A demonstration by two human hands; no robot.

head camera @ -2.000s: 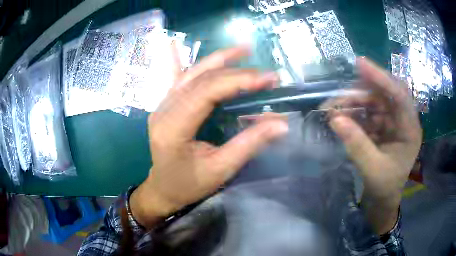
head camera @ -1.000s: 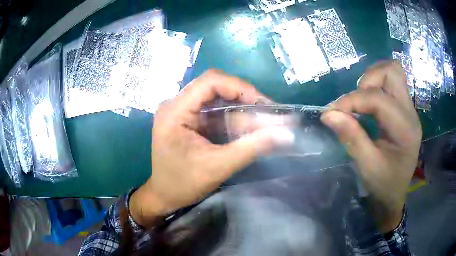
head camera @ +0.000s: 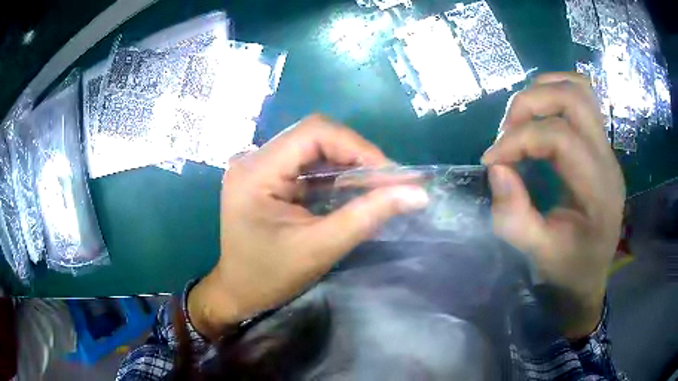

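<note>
A clear plastic bag (head camera: pixel 453 212) is stretched between my bare hands, its top edge nearly level and its body hanging toward me. My left hand (head camera: pixel 297 223) pinches the bag's top edge between thumb and forefinger. My right hand (head camera: pixel 561 186) pinches the top right corner between thumb and fingertips. Glare and blur hide whether a panel is inside the bag. The hazy lower part of the plastic hangs below my hands at the bottom of the view.
Large bagged patterned panels (head camera: pixel 175 100) lie upper left on the green bench (head camera: pixel 160 238). Long shiny bundles (head camera: pixel 59 193) lie far left. A pair of small panels (head camera: pixel 461 59) lies top centre-right, a shiny stack (head camera: pixel 624 67) far right. A blue stool (head camera: pixel 111 327) stands below.
The dark strip and the separate panel edge seen between my hands earlier no longer show. Both hands now pinch the bag's top edge. The bench items have shifted slightly left in the view.
</note>
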